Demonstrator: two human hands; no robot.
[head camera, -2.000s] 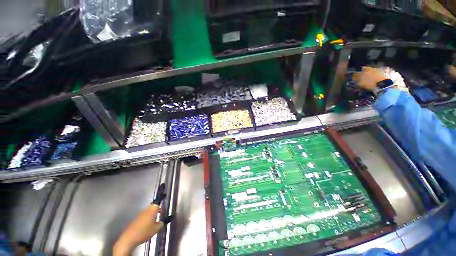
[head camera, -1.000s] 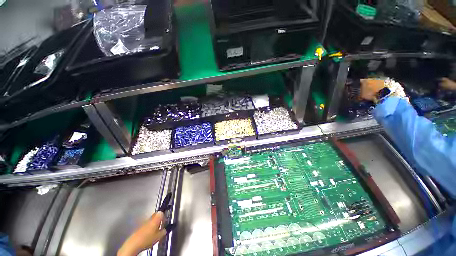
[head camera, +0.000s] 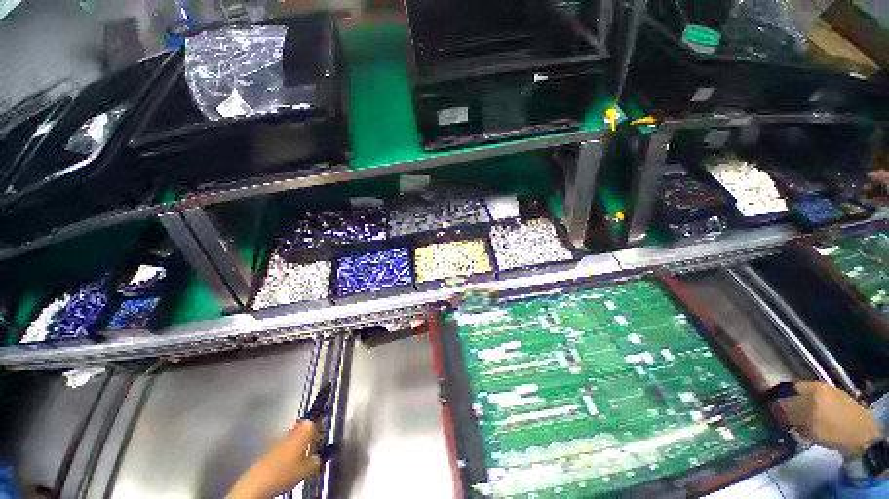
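A large green circuit board (head camera: 604, 380) lies in a dark carrier with reddish-brown side rails (head camera: 447, 409); board and carrier are blurred. My left hand (head camera: 285, 460) is at the lower left, over the metal conveyor rail, left of the carrier. Its black-covered fingertips are apart and hold nothing. My right hand (head camera: 829, 415) is at the carrier's right side, with a black-covered fingertip on the right rail. It appears to grip the carrier, though part of the grip is hidden. A dark watch and blue sleeve show behind it.
On the lower shelf are bins of pale (head camera: 294, 282), blue (head camera: 373, 270), tan (head camera: 452, 260), black (head camera: 341, 226) and grey (head camera: 439, 215) components. Black totes (head camera: 507, 107) and a clear bag (head camera: 234, 73) are above. Another green board (head camera: 863, 263) and part of another person's hand are at the far right.
My right hand has come back from the right-hand bins to the carrier's right rail. The carrier and board have shifted right. My left hand has barely moved.
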